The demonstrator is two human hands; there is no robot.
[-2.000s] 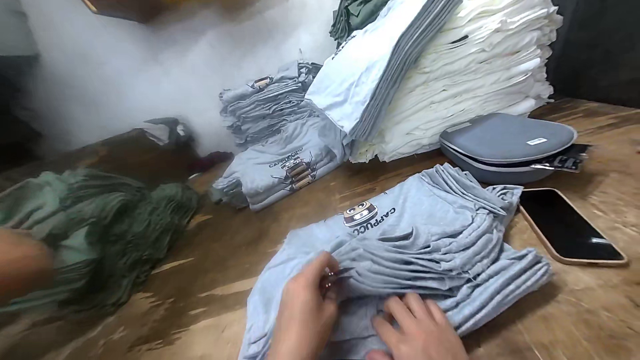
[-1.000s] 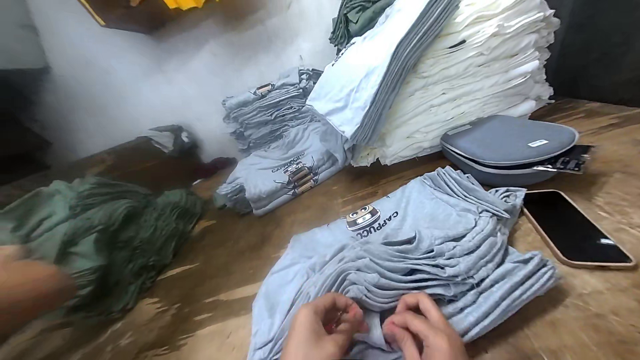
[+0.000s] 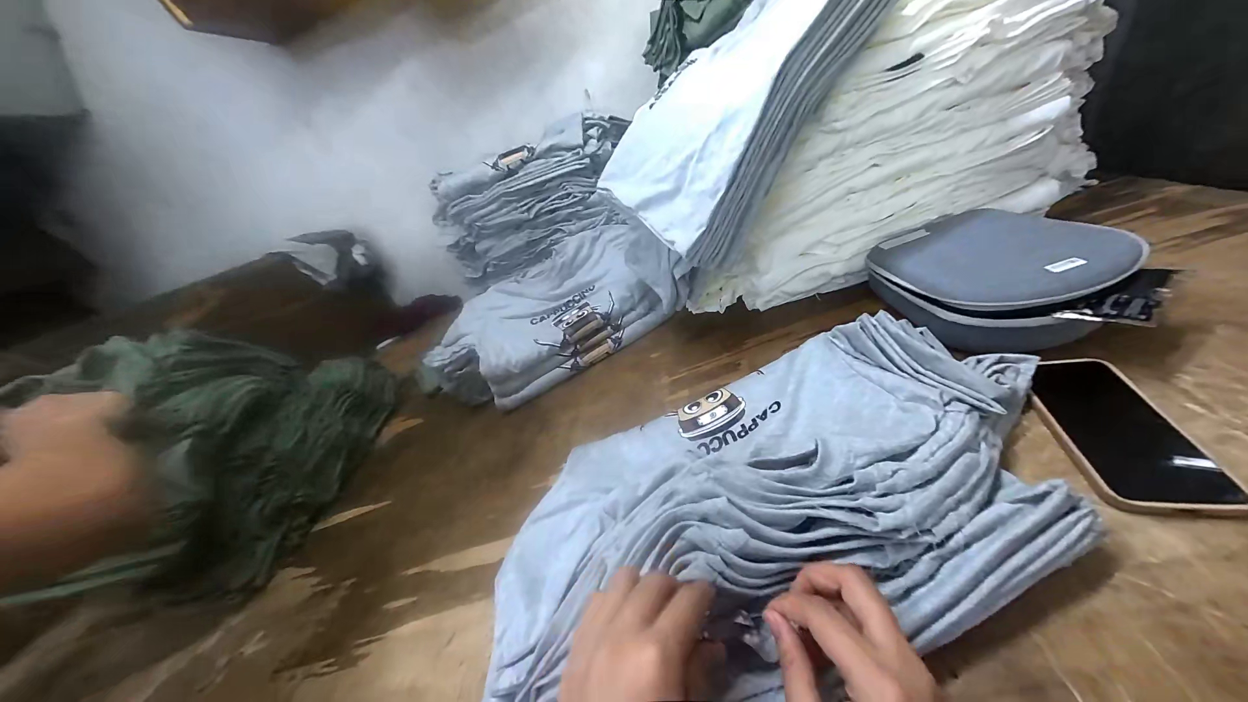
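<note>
A stack of light grey printed fabric pieces (image 3: 780,419) lies folded over on the wooden table in front of me. At its near edge, my left hand (image 3: 643,634) rests with curled fingers against the layers; whether it pinches cloth is hidden. Close to its right, my right hand (image 3: 848,629) has thumb and forefinger closed on an edge of the grey fabric. A small shiny bit shows between the hands, too blurred to name. The print on the top piece shows a cartoon cup and lettering.
A co-worker's hand (image 3: 73,483) touches a green fabric pile (image 3: 244,439) at left. Behind stand grey printed stacks (image 3: 575,322) and a tall cream fabric stack (image 3: 936,146). A grey zip case (image 3: 1004,263) and a smartphone (image 3: 1136,434) lie at right on the wooden table (image 3: 419,546).
Two seconds ago my left hand was farther up on the folded layers; it is now lower, at the near edge beside my right hand. The co-worker's hand has moved over the green pile.
</note>
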